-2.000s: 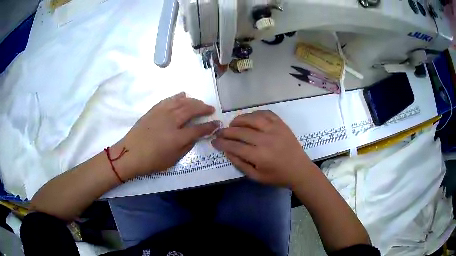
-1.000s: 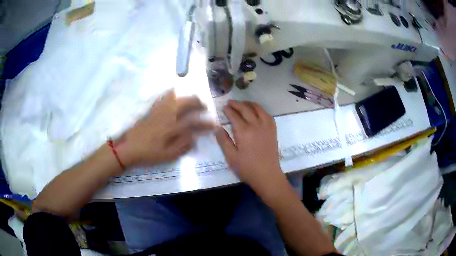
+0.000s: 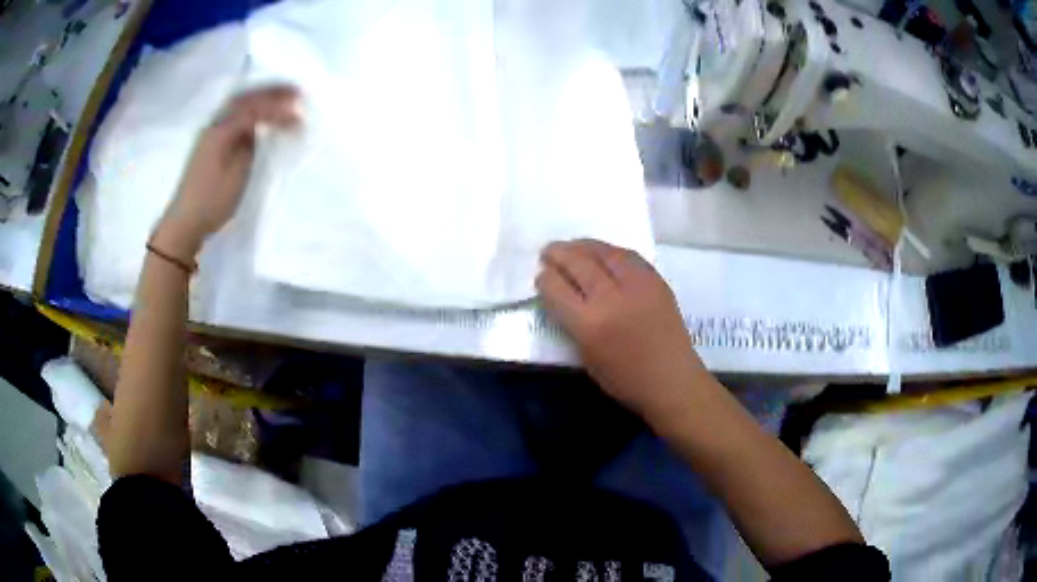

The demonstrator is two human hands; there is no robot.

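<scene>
A white cloth panel (image 3: 398,193) lies spread over the table left of the sewing machine, overexposed in places. My left hand (image 3: 245,142) is raised at the upper left, slightly blurred, with its fingertips closed on the left part of the panel. My right hand (image 3: 614,313) is at the panel's front right edge, near the table's front, and pinches the cloth between bent fingers. The machine head (image 3: 756,68) stands right of the panel.
Snips (image 3: 859,237), a yellowish block (image 3: 870,202) and a black phone (image 3: 964,301) lie right of the needle area. A narrow white tape (image 3: 896,284) hangs over the table edge. White cloth (image 3: 932,477) hangs below at right, and more at lower left.
The view has shifted left. My hands have parted from near the needle area; my left hand has moved far left and up. The white panel now stretches between them, close to the machine.
</scene>
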